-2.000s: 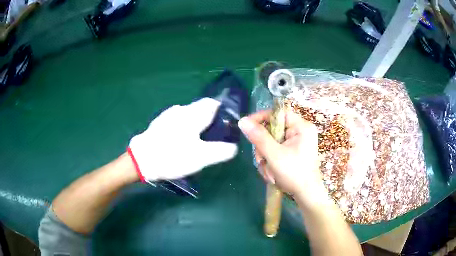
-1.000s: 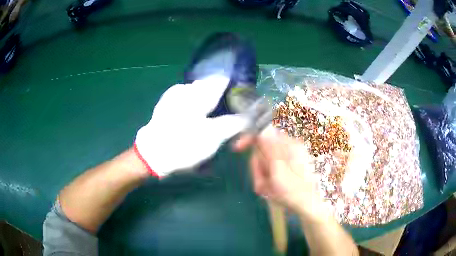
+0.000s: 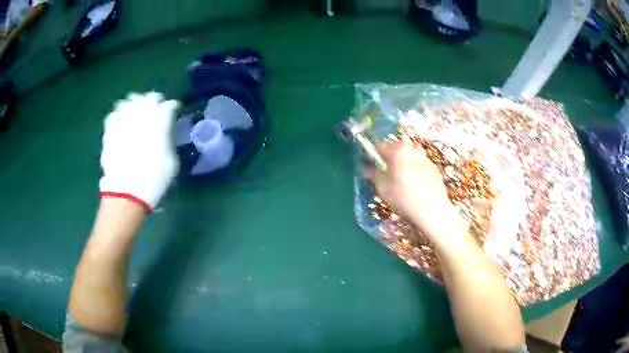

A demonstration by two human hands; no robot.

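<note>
A dark fan unit (image 3: 238,79) lies on the green surface with its pale blue blades facing up and its base pointing away from me. My left hand (image 3: 140,148), in a white knitted glove with a red cuff, is at the left edge of the fan cage; whether it grips the cage is unclear. My bare right hand (image 3: 407,176) holds the hammer (image 3: 370,150) by its handle over the left part of the open clear bag of copper pieces (image 3: 545,200). The hammer head is small and blurred, pointing up and left.
More dark fan units (image 3: 448,17) lie along the far side of the green surface (image 3: 296,241). A pale metal post (image 3: 545,52) stands behind the bag. A bag of dark parts (image 3: 610,162) lies at the right edge, with cardboard (image 3: 553,324) below.
The fan has moved left and now lies with its blades showing. My left hand has moved left with it. The hammer has moved away from the fan to over the bag.
</note>
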